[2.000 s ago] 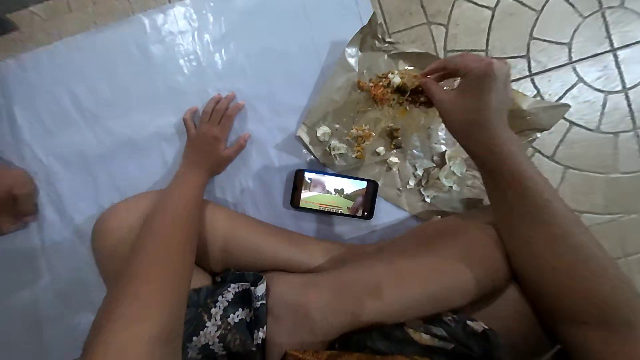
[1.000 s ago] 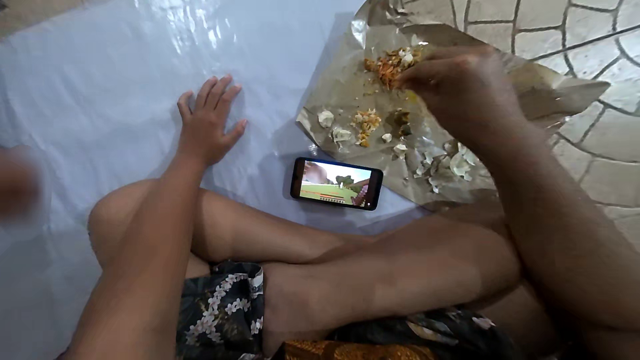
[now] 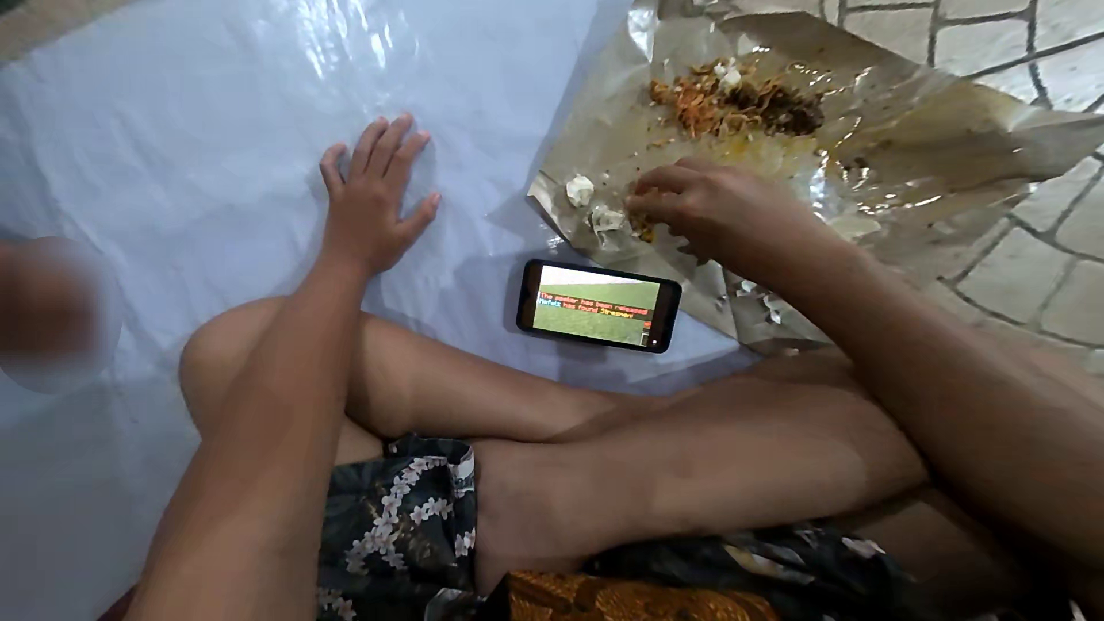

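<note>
My left hand (image 3: 373,200) lies palm down with spread fingers on a pale plastic sheet (image 3: 216,155), holding nothing. On brown food wrapping paper (image 3: 914,95), my right hand (image 3: 699,207) reaches down with bent fingertips at a small pile of food bits (image 3: 642,228); whether anything is between the fingers cannot be told. Above that hand lies a larger heap of shredded orange and dark food (image 3: 733,99). White scraps (image 3: 580,191) sit left of the fingers. A smartphone (image 3: 598,306) with a lit screen rests face up between the hands, near my crossed legs.
A blurred body part of another person (image 3: 47,302), perhaps a knee or foot, is at the left edge. Patterned floor tiles (image 3: 983,39) border the paper on the right. My crossed legs (image 3: 535,405) and floral shorts (image 3: 405,517) fill the near side.
My right hand has moved from the larger heap of food down and left to the small pile. The phone's picture has changed. My left hand has stayed flat on the sheet.
</note>
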